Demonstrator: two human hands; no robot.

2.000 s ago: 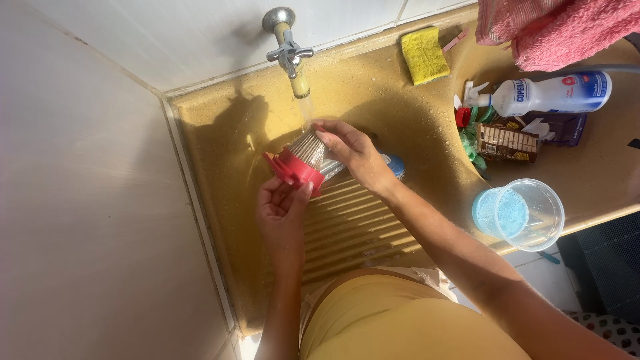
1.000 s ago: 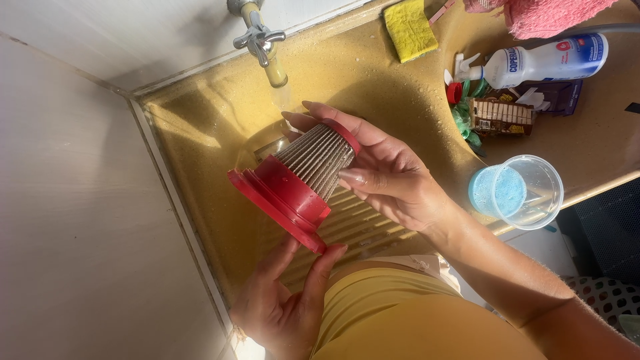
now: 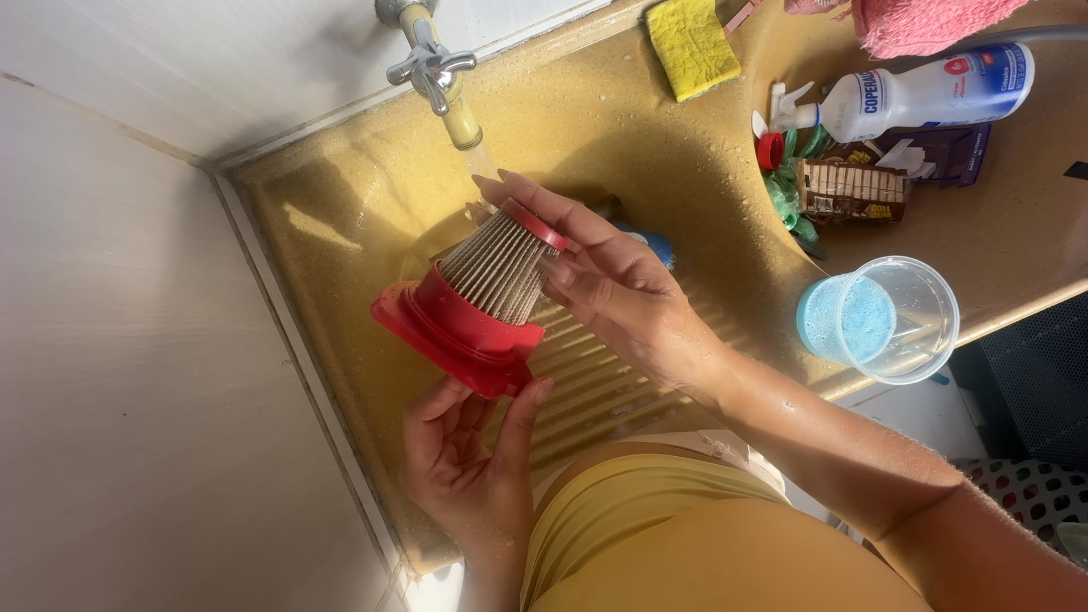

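A pleated vacuum filter with red plastic ends (image 3: 501,272) is held between my two hands, tilted under the tap. My left hand (image 3: 476,450) grips the wide red base from below with thumb and fingertips. Around the narrow red cap and the pleats closes my right hand (image 3: 612,289), its fingertips close to the water. The yellowish tap with a metal cross handle (image 3: 463,123) lets a stream run down just behind the filter. Beneath lies the yellow washtub with a ribbed washboard (image 3: 595,408). A blue object (image 3: 650,242) shows partly behind my right hand.
On the tub's rim sit a yellow sponge (image 3: 693,51) and a clear plastic cup with blue liquid (image 3: 897,319). The right basin holds a white spray bottle (image 3: 935,92), a brown package (image 3: 850,191) and green plastic. A pink cloth (image 3: 926,21) lies above. Tiled wall (image 3: 153,340) bounds the left.
Two seconds ago the filter was lower in the view and smaller, with my right hand on its pleats; now my right hand wraps its narrow end.
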